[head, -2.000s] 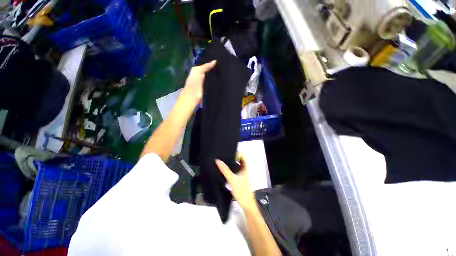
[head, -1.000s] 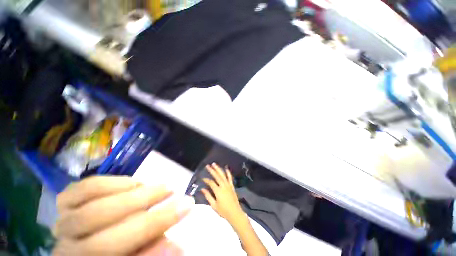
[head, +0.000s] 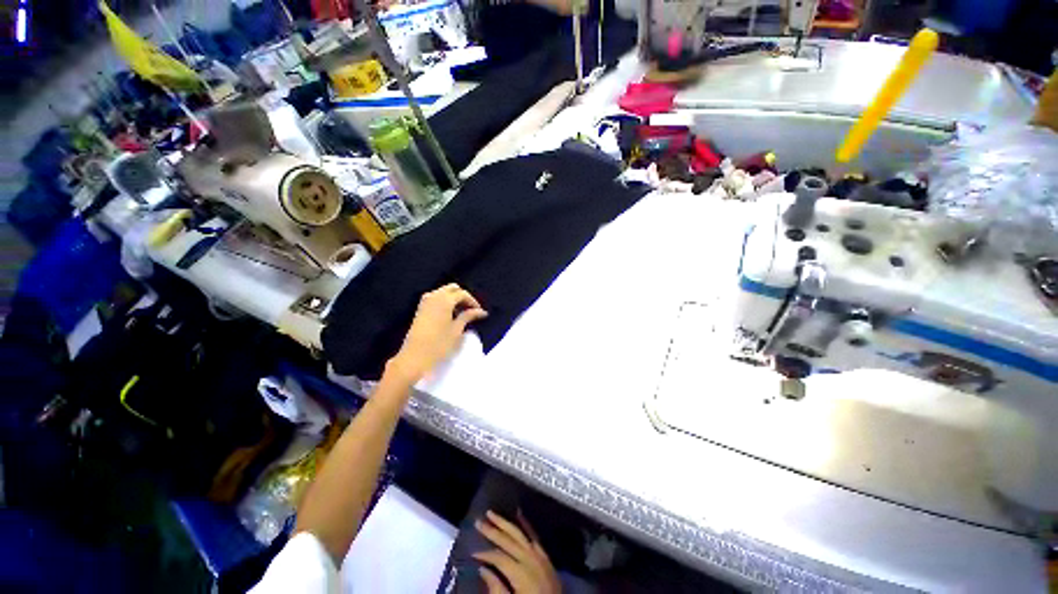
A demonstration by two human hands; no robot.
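Observation:
A large black panel (head: 499,238) with a small white mark lies on the white sewing table, left of the machine head. My left hand (head: 439,331) is at its near edge, with fingertips and thumb bent together on the fabric. My right hand (head: 513,559) lies low at the bottom edge of the picture, fingers spread over dark grey fabric (head: 466,555) on my lap; part of the hand is cut off. The white sewing machine head (head: 905,302) with a blue stripe stands at the right.
The table's silvery taped front edge (head: 557,476) runs between my hands. A cream sewing machine (head: 261,186) and a green-tinted bottle (head: 404,163) stand at the left. Coloured scraps (head: 725,174) lie behind the table. A blue basket (head: 209,540) holding clear bags is below left.
The view has swung up to the table and machine. My left hand has moved from close to the camera to the black panel. My right hand still rests on the lap fabric.

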